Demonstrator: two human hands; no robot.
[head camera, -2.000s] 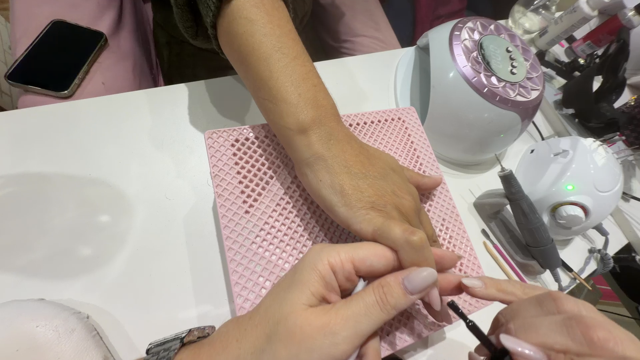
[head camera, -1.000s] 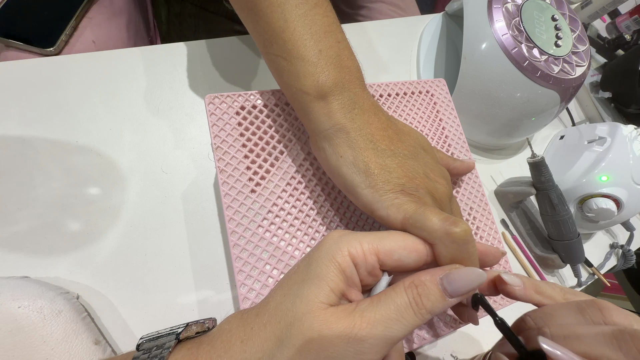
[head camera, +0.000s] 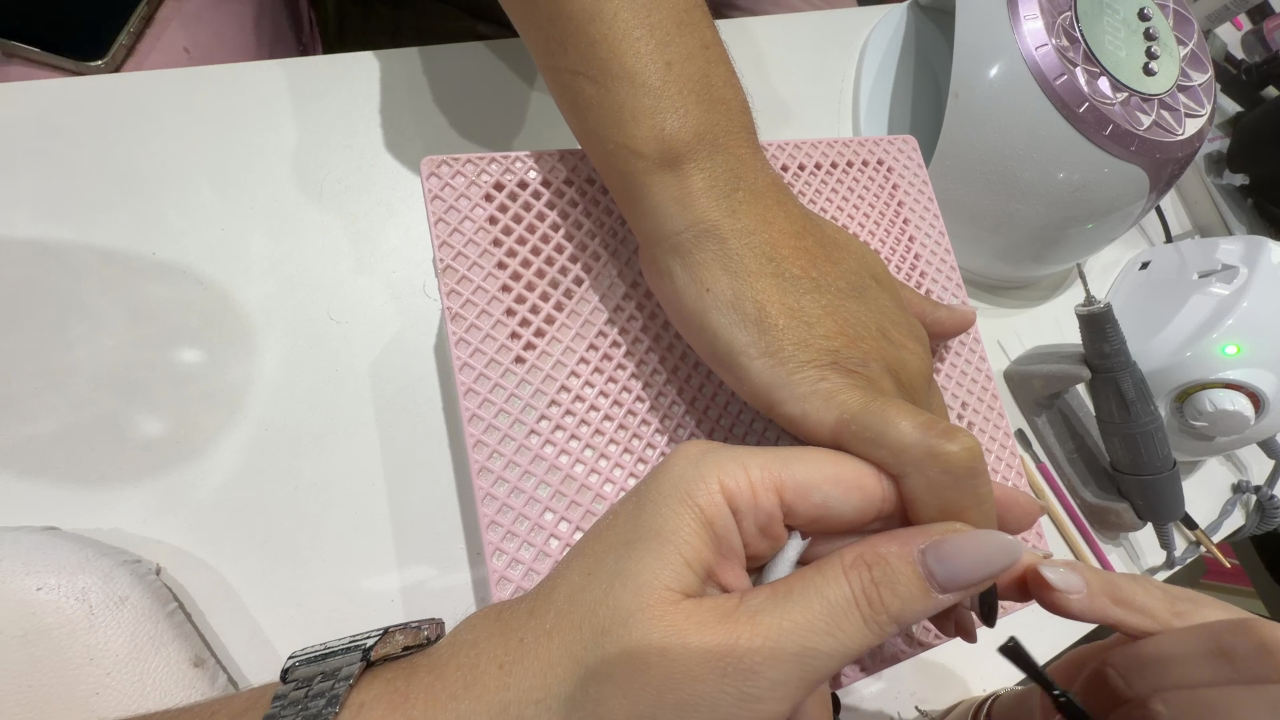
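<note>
My left hand (head camera: 720, 590), with a metal-banded watch (head camera: 350, 665) at the wrist, is closed on the fingers of another person's hand (head camera: 810, 310). A bit of white wipe (head camera: 783, 560) shows inside my curled fingers. One nail (head camera: 988, 605) of the other person looks dark. My right hand (head camera: 1170, 650) holds a small dark polish brush (head camera: 1035, 675), its tip just below that nail, apart from it; my right index finger touches near my left thumb tip. The other person's hand lies palm down over a pink lattice mat (head camera: 560, 400).
A white nail lamp (head camera: 1010, 150) stands at the top right. Below it are a white drill unit (head camera: 1215, 330) with a green light, a grey handpiece (head camera: 1120, 400) in its cradle and thin sticks (head camera: 1065, 500). A white cushion (head camera: 90, 620) is at lower left, a phone (head camera: 75, 30) at upper left.
A dark nail now shows beyond my left thumb, and the brush tip has moved down from the fingertips. My left hand keeps its hold. The view has come closer.
</note>
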